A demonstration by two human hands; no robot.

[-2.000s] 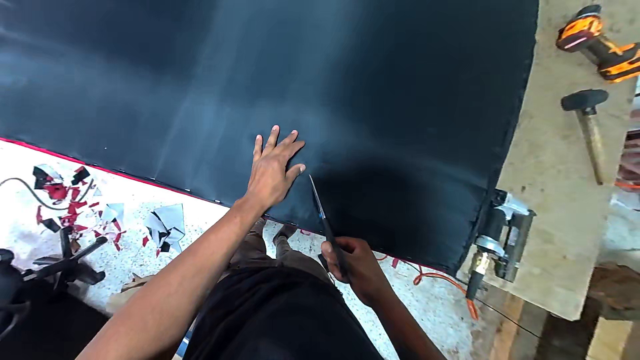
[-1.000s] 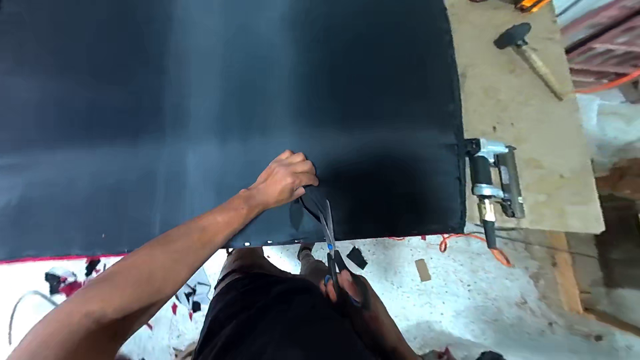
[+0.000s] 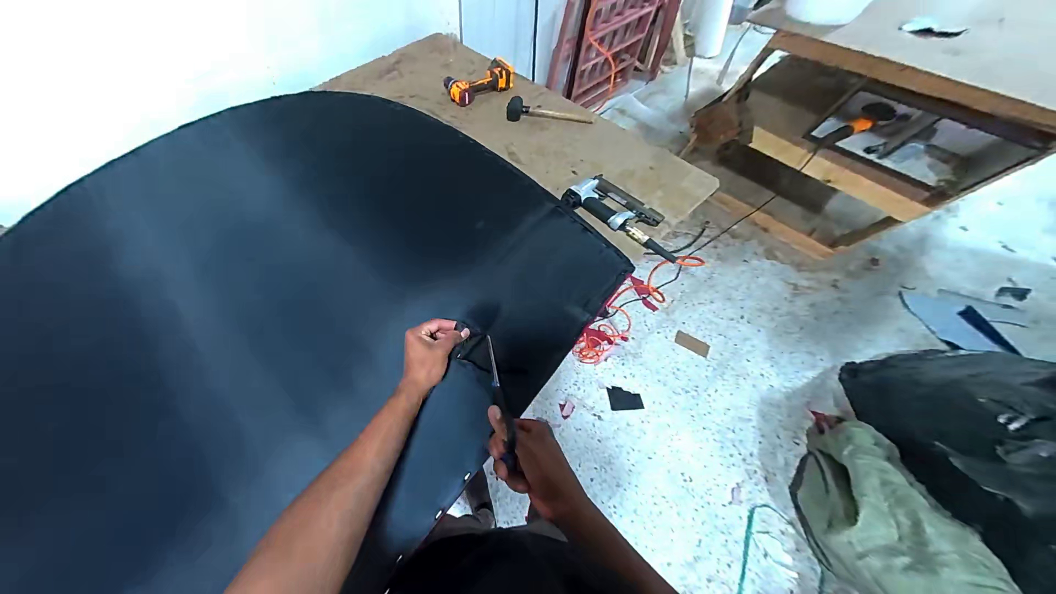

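Note:
Black fabric covers a large panel with a curved far edge. My left hand pinches a raised flap of this fabric between thumb and fingers. In my right hand are scissors with dark handles, their blades pointing up beside the pinched flap; whether they touch the cloth is not clear. Small pale fasteners dot the fabric near the panel's close edge.
On the wooden board beyond the panel lie a cordless drill, a rubber mallet and a pneumatic stapler. An orange hose coils below. Green cloth and dark cloth lie at right.
My left hand lay spread flat on the fabric two seconds ago and now pinches a flap of it. The scissors have come up beside that hand. The view has swung to the right.

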